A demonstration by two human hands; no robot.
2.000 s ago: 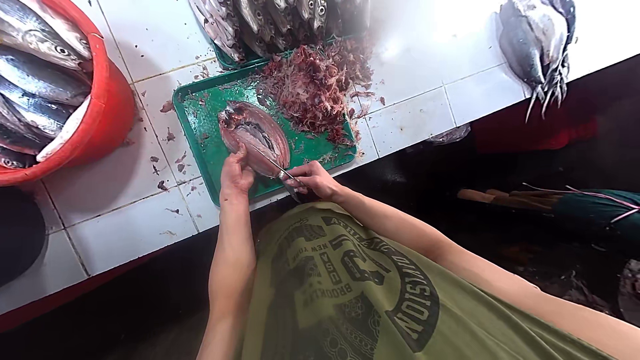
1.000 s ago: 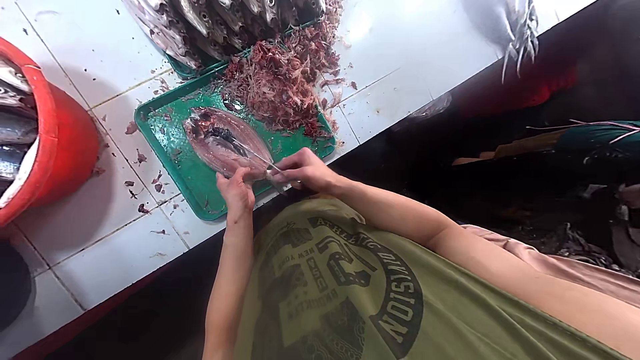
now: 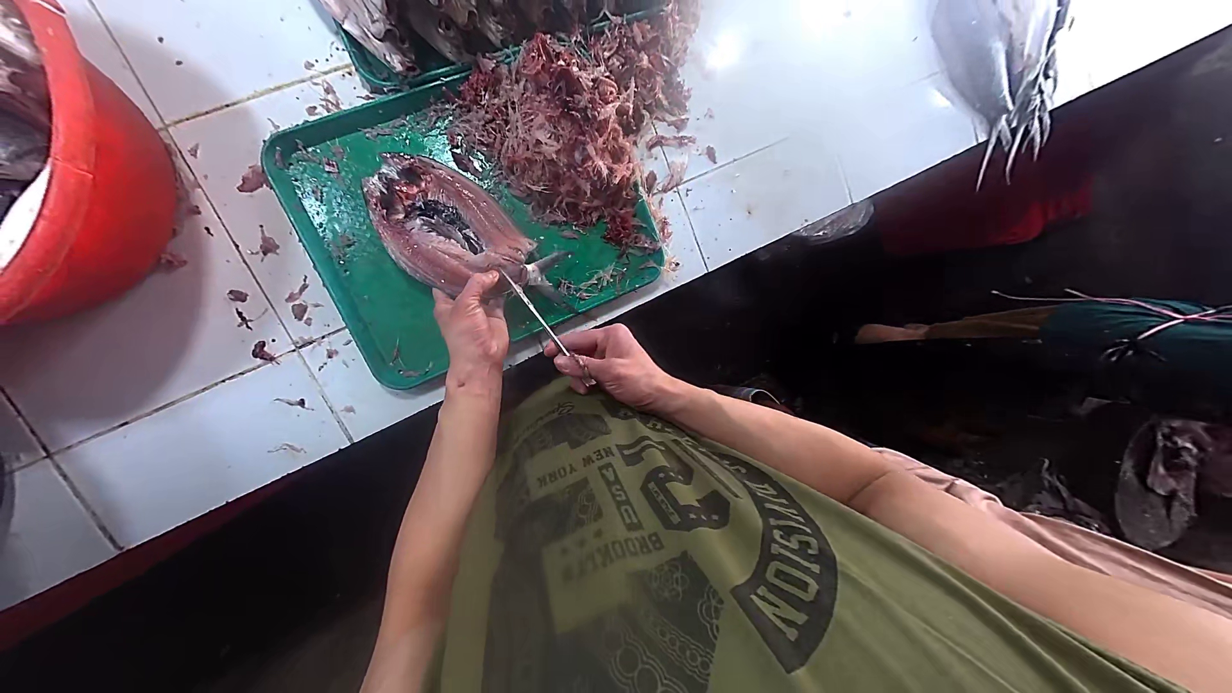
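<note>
A fish split open and laid flat (image 3: 448,226) lies on a green plastic tray (image 3: 385,361), its tail toward the tray's near right corner. My left hand (image 3: 474,322) grips the fish's near edge close to the tail, thumb on top. In my right hand (image 3: 611,366), at the counter's edge, is a thin metal tool (image 3: 535,313), perhaps tweezers or forceps; its tip meets the flesh near the tail by my left thumb. A heap of reddish flesh and bone scraps (image 3: 577,125) covers the tray's far right part.
A red bucket of fish (image 3: 115,183) stands at the left on the white tiled counter (image 3: 192,462). Behind the tray is another green tray (image 3: 371,69) with several fish. More fish (image 3: 1001,67) lie at the far right by the counter's edge. Scraps dot the tiles.
My right hand has moved away from the fish toward my body, so more of the metal tool shows. My left hand still holds the fish near the tail.
</note>
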